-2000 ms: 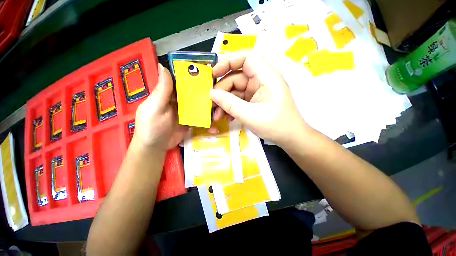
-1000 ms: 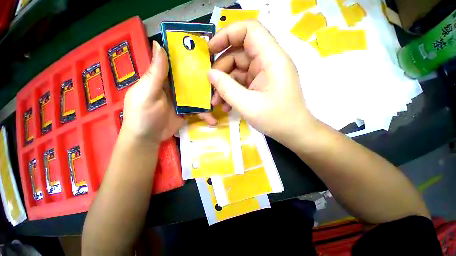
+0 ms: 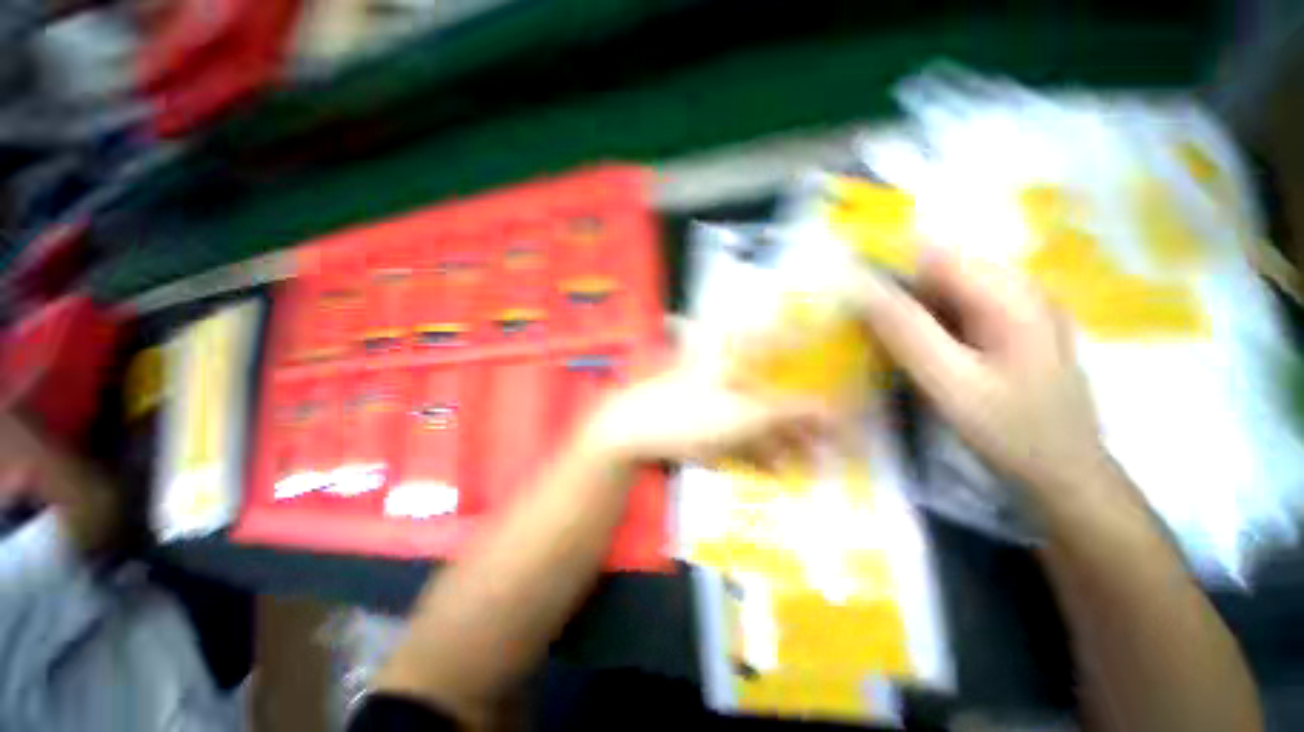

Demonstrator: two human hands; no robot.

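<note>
The view is heavily blurred. My left hand [image 3: 701, 415] is over the pile of adhesive sheets with yellow pieces [image 3: 822, 629], fingers pointing right. My right hand [image 3: 1001, 365] is to its right, fingers bent, at the right side of the pile. Whether either hand holds something is too blurred to tell, and no phone middle frame can be made out between them. The red tray [image 3: 494, 532], with phone middle frames in several pockets, lies to the left, partly behind my left forearm.
Used white liners with yellow scraps [image 3: 1144, 415] are heaped at right. A strip with yellow pieces [image 3: 205, 415] lies left of the tray. The green conveyor belt [image 3: 772, 107] runs behind. A person's light-clothed body [image 3: 107, 629] is at the lower left. A green edge shows at far right.
The view has swung left, so things sit further right. My hands have moved apart and down over the sheets. The phone middle frame with the yellow piece is no longer discernible between them.
</note>
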